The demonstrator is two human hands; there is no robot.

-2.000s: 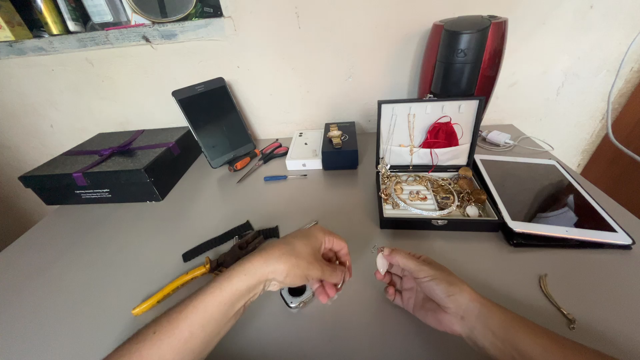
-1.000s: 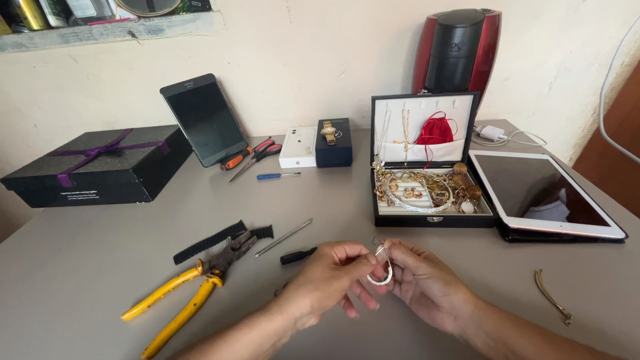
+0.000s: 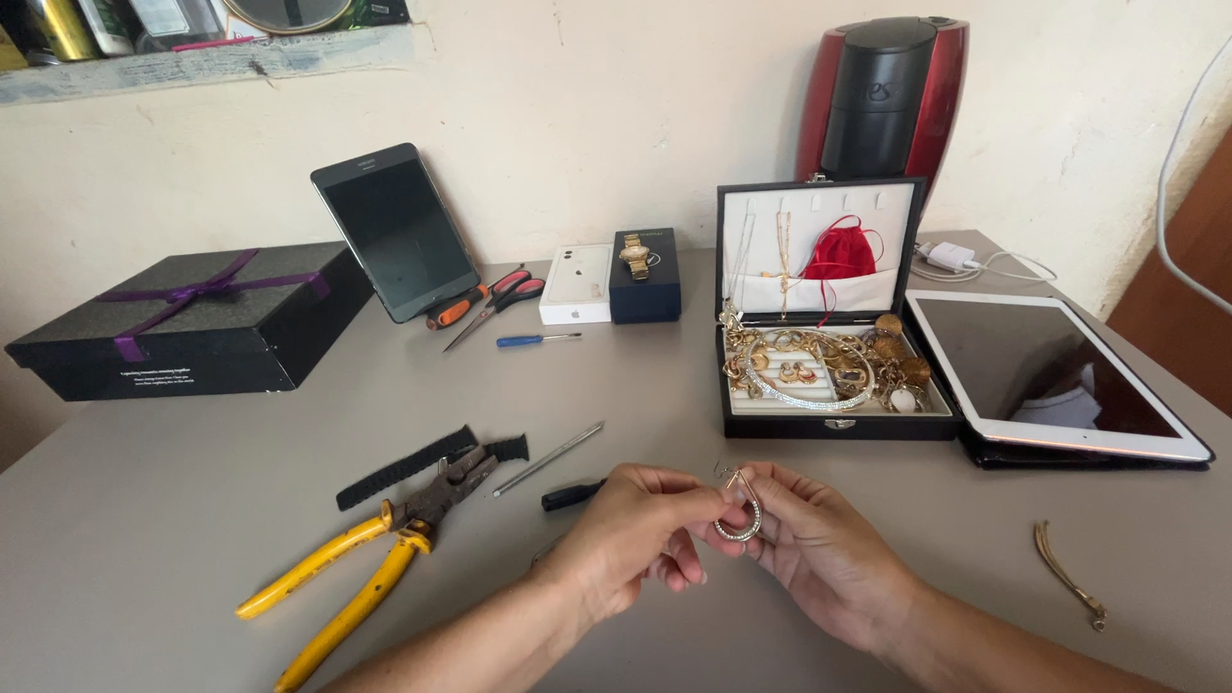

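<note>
A teardrop-shaped hoop earring (image 3: 739,531) set with small clear stones is held between both hands, its thin hook upward. My left hand (image 3: 640,534) pinches its left side with thumb and finger. My right hand (image 3: 818,544) grips its upper right side. Behind them, the open jewelry box (image 3: 840,424) holds necklaces, rings, a rhinestone choker (image 3: 813,399) and a red pouch (image 3: 842,252). Left of my hands lie yellow-handled pliers (image 3: 414,525), a black watch strap (image 3: 404,469), a metal rod (image 3: 549,459) and a black-handled tool (image 3: 573,495), partly covered by my left hand.
A gold bracelet piece (image 3: 1062,573) lies at right, near a white tablet (image 3: 1068,375). Further back are scissors (image 3: 500,298), a blue screwdriver (image 3: 525,340), a white phone box (image 3: 576,284), a gold watch (image 3: 634,255) on a blue box, a dark tablet (image 3: 395,231) and a ribboned box (image 3: 192,318).
My hands, apart two seconds ago, have come together at the earring. My left hand has moved right, uncovering the pliers and the rod.
</note>
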